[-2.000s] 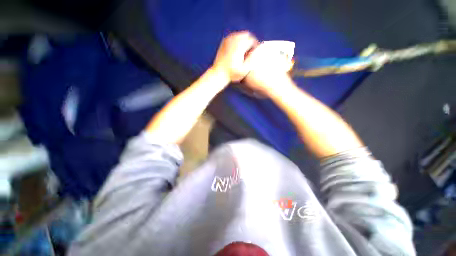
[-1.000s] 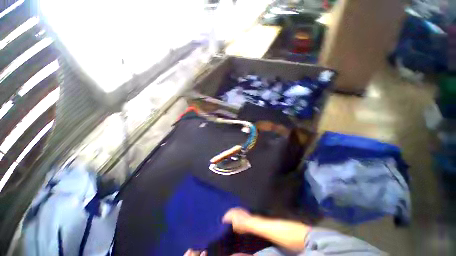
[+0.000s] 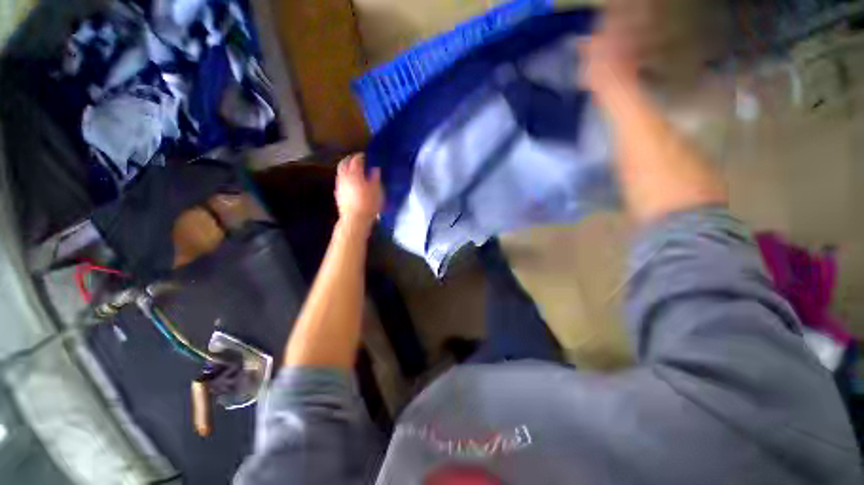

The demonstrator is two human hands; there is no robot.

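Note:
A navy cloth piece [image 3: 445, 112] stretches between my two hands over the blue plastic basket [image 3: 445, 47]. Pale grey-blue cloth [image 3: 474, 161] with navy parts shows below it, its pointed edge hanging down; where one piece ends and another begins is unclear. My left hand [image 3: 358, 189] grips the navy cloth at its left end. My right hand [image 3: 611, 66] is blurred and holds the cloth at its upper right end; its fingers are not clear.
The steam iron [image 3: 237, 374] rests on the black ironing table [image 3: 156, 384] at left, its hose [image 3: 171, 327] running up left. A large box [image 3: 292, 133] of navy and pale pieces is at upper left. Magenta cloth [image 3: 801, 279] lies at right. Floor shows around the basket.
The view has turned from the table to the basket. My left hand is now in full view. Both hands have the cloth over the basket, and the iron now appears at left.

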